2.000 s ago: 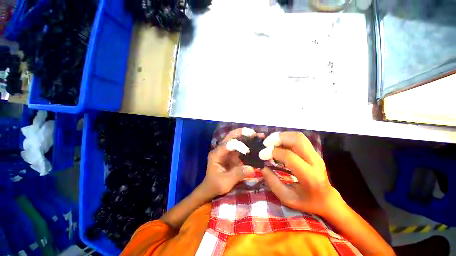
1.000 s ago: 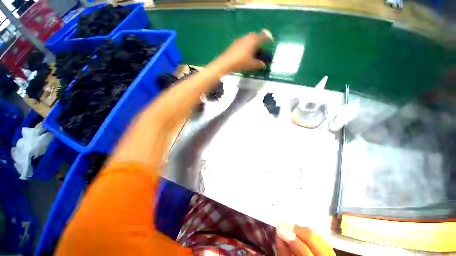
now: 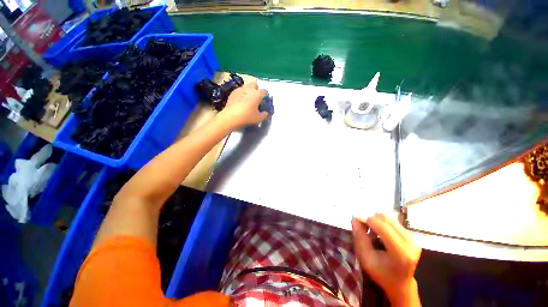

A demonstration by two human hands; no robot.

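My left hand (image 3: 245, 105) reaches to the left part of the white work sheet (image 3: 300, 162). Its fingers are on a black spiky piece (image 3: 266, 106) lying there. More loose black parts (image 3: 219, 91) lie just left of it. My right hand (image 3: 387, 247) is at the front edge of the table, fingers curled; something small and dark shows between the fingers, too unclear to name. A round black spiky assembly (image 3: 323, 66) sits on the green conveyor belt. A small black piece (image 3: 322, 108) lies on the sheet's far part.
A blue bin (image 3: 170, 103) heaped with black parts stands at left, another behind it. A white glue bottle (image 3: 371, 87) and a cream tape roll (image 3: 361, 115) are at the sheet's far right. The lit box (image 3: 468, 214) is at right. The conveyor belt (image 3: 252, 45) runs beyond.
My left hand has moved from the belt back to the black parts at the sheet's left. The round black assembly now sits on the belt, let go. My right hand has moved up onto the table edge.
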